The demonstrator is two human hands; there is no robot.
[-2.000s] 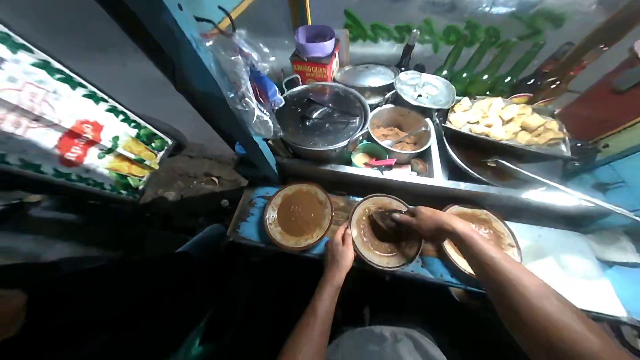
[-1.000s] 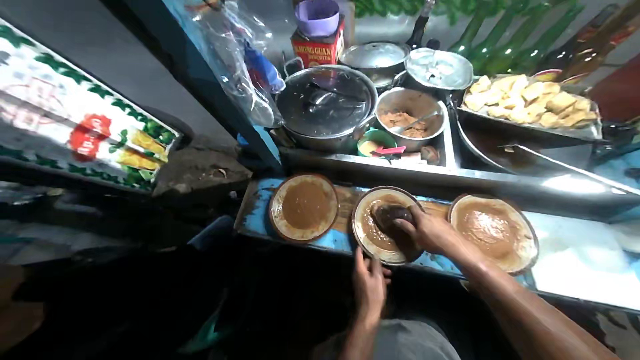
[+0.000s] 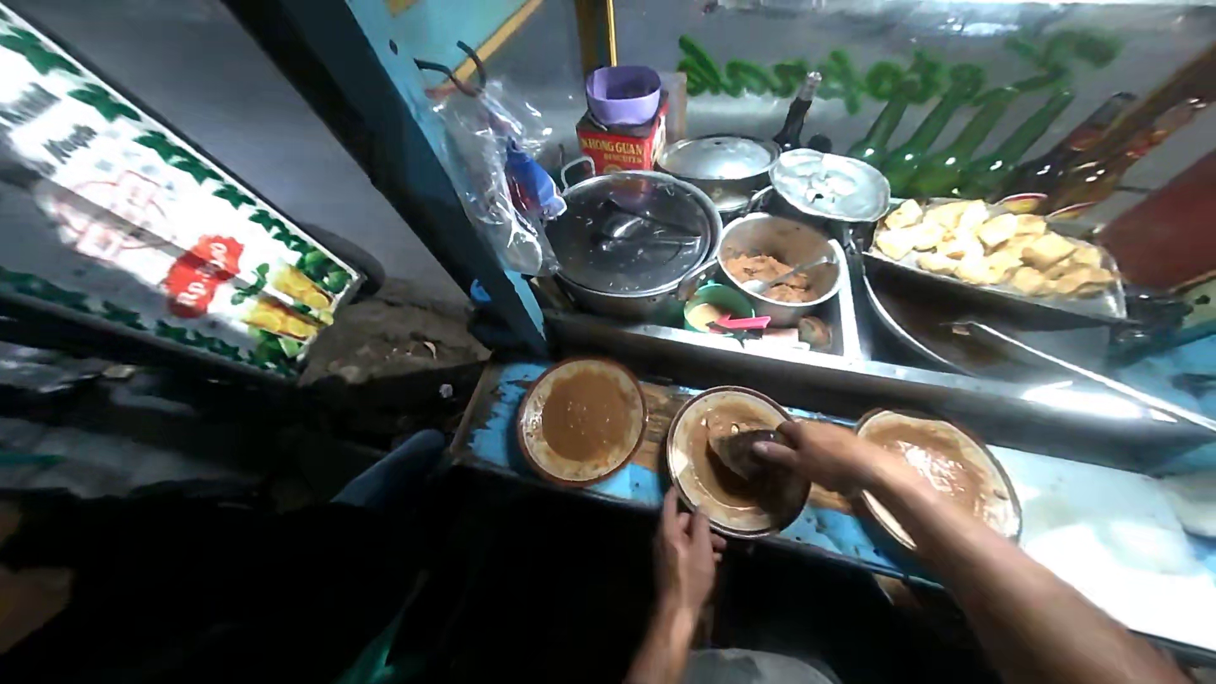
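Observation:
On the middle plate (image 3: 698, 489) of brown sauce, my right hand (image 3: 817, 451) grips a dark pestle (image 3: 743, 452), its head in the sauce. My left hand (image 3: 689, 546) is at the same plate's near rim, fingertips against the edge; whether it grips the rim is not clear. To the left lies another plate of brown sauce (image 3: 584, 421). A third sauce plate (image 3: 936, 470) is on the right, partly behind my right forearm. All three rest on a narrow blue painted wooden ledge (image 3: 503, 389).
Behind a metal edge stand a lidded pot (image 3: 632, 237), a pot of brown paste with a spoon (image 3: 781, 256), a green cup (image 3: 714, 306), a tray of fried pieces (image 3: 997, 249) and a wide pan with a long-handled utensil (image 3: 1073, 366). White sheets (image 3: 1092, 532) lie at right.
My right hand has shifted the pestle within the middle plate. My left hand has gone from the plate's left side to its near rim. The view has moved somewhat.

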